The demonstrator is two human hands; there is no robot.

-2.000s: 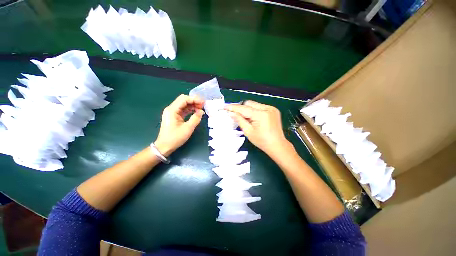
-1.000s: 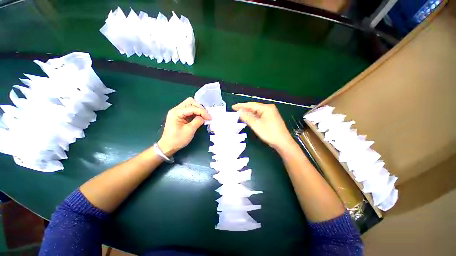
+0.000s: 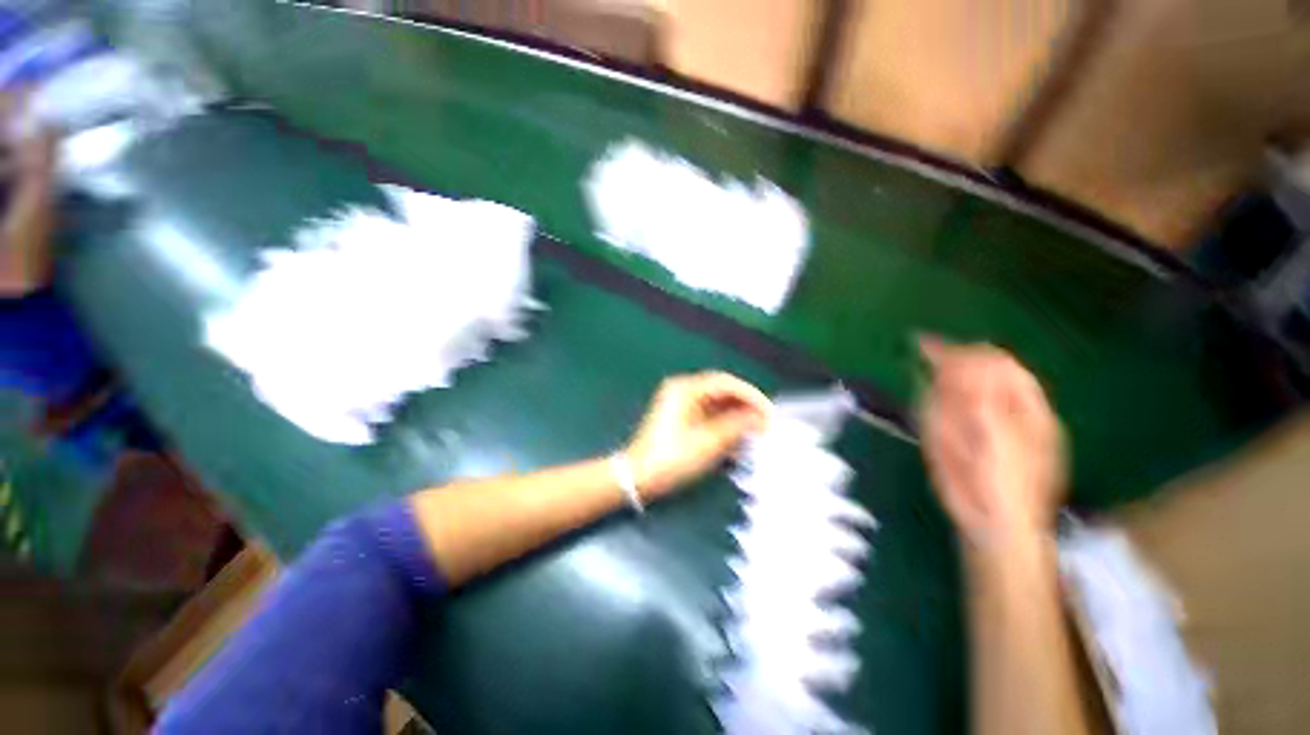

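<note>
The working row of white packets (image 3: 797, 574) runs upright down the dark green bench, its lower end cut off by the picture's edge. My left hand (image 3: 704, 431) is at the row's top left, thumb and fingertips pinched on the top packet. My right hand (image 3: 991, 431) is blurred, raised to the right of the row and apart from it; whether its fingertips hold anything cannot be told. A wide waiting stack of packets (image 3: 388, 309) lies to the left. A smaller stack of packets (image 3: 700, 223) lies on the brighter green strip behind.
White packed rows (image 3: 1135, 625) show at the lower right beside the brown carton (image 3: 1250, 574), partly behind my right forearm. Brown cartons (image 3: 934, 79) stand behind the bench. At the far left sits another person in blue (image 3: 50, 338), with white packets near their hand.
The view has swung left, so the bench things appear shifted right and blurred. My right hand has moved away from the row. My left hand stays at the row's top.
</note>
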